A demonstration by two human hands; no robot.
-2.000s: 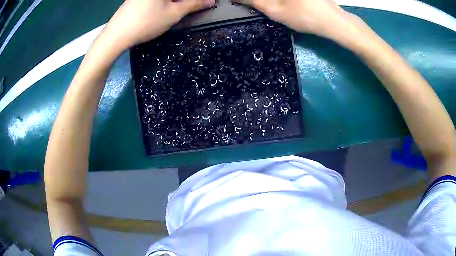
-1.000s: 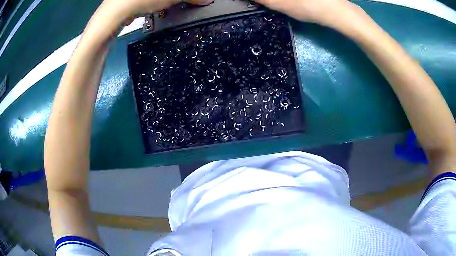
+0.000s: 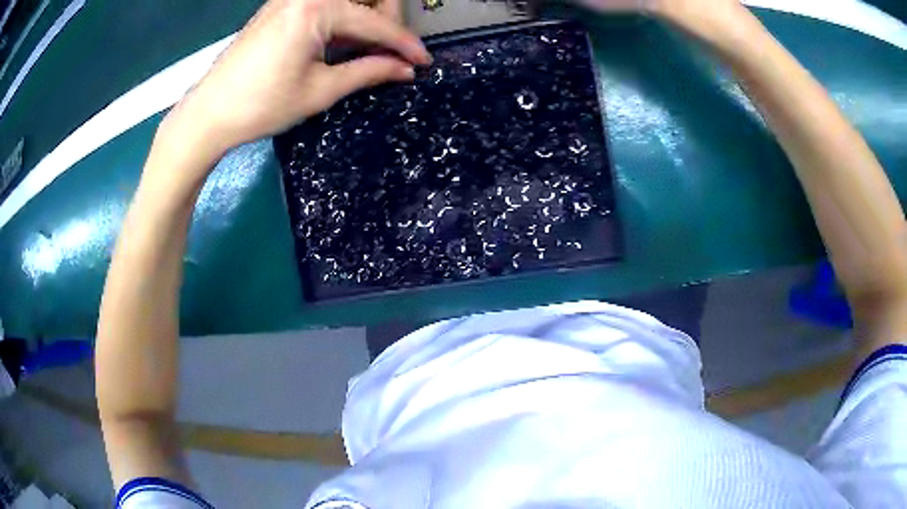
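Observation:
The black parts tray (image 3: 453,290) lies on the green ledge, strewn with small glinting black rings (image 3: 526,99). A grey fixture plate (image 3: 472,12) lies along the tray's far edge, cut off by the frame top; a small brass part shows on it. My left hand (image 3: 288,75) is over the tray's far left corner, thumb and forefinger close together above the rings; whether a ring is between them cannot be made out. My right hand (image 3: 661,8) is at the top edge beyond the plate's right end, blurred and mostly cut off, its fingertips hidden.
A white edge strip (image 3: 99,124) curves across the green bench beyond the ledge. My white-clothed body is close against the near edge of the ledge. Blue objects (image 3: 820,296) show under the bench at right and left. The grey floor has a yellow line (image 3: 249,444).
My left hand has come back from the plate to over the tray's far left corner. My right hand has moved right. The tray sits slightly farther right in the view.

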